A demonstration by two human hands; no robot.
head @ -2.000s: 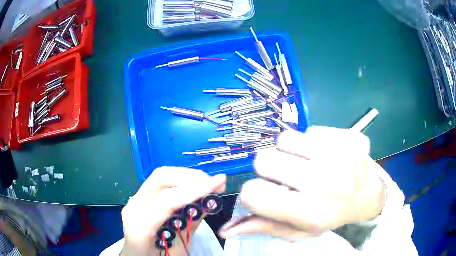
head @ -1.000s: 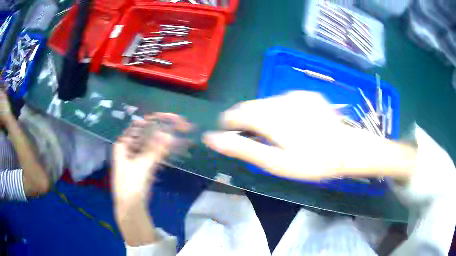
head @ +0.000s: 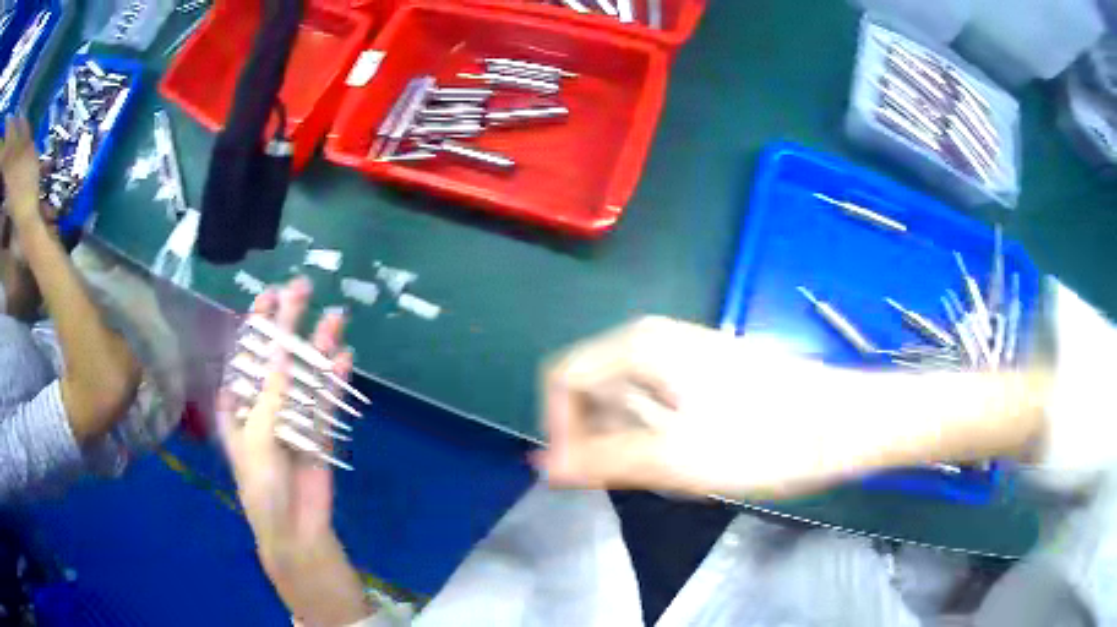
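Note:
My left hand (head: 279, 472) is raised in front of the bench edge, palm up. Several slim silver motors (head: 298, 390) lie side by side across its fingers, thin pins pointing right. My right hand (head: 668, 398) is over the bench edge, blurred, with fingers curled and fingertips near the thumb; whether it holds anything is unclear. Its forearm crosses the blue tray (head: 766, 233), which holds loose silver motors (head: 968, 325) at its right side.
Red bins (head: 600, 159) with short metal cylinders stand behind the hands. A black post-like object (head: 245, 202) stands at left, near white scraps (head: 358, 290). A clear box (head: 1004, 159) of motors is behind the tray. A coworker's arm (head: 80, 319) is at far left.
The view has swung left towards the red bins. Two seconds ago the motors' dark wired ends showed in my left hand; now their pins show. The pale rod seen by my right hand no longer shows.

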